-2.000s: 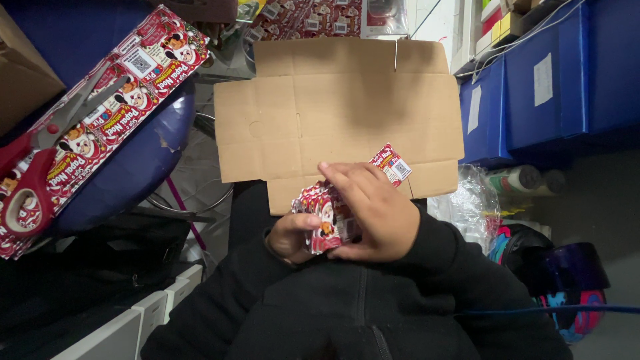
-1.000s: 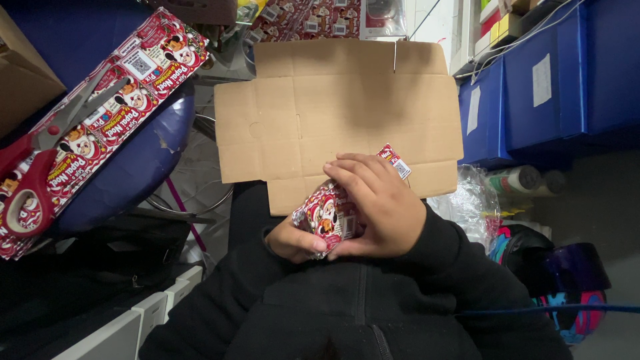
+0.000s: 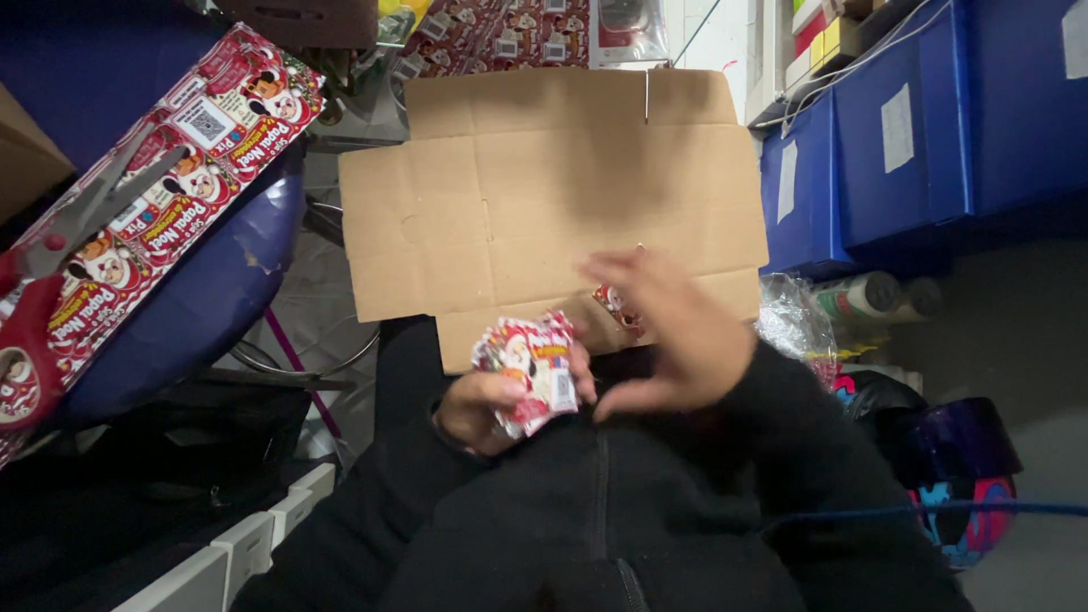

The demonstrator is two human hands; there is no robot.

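My left hand (image 3: 486,410) holds a stack of small red printed packets (image 3: 535,370) near my chest, its thumb on the top one. My right hand (image 3: 680,336) is off the stack, to its right, blurred, with fingers and thumb apart. Another red printed packet (image 3: 619,311) lies on the unfolded cardboard box (image 3: 552,195), beside and partly behind my right fingers. The cardboard rests across my lap, its near edge just beyond the stack.
At the left, red-handled scissors (image 3: 51,246) lie on long printed red strips (image 3: 246,119) over a blue stool seat (image 3: 255,272). More printed sheets (image 3: 527,34) are beyond the cardboard. Blue bins (image 3: 892,161) stand at the right, near a clear plastic bag (image 3: 795,314).
My right hand has come away from the stack and opened. My left hand still holds the packets, now more exposed. The packet on the cardboard was partly behind my right hand before.
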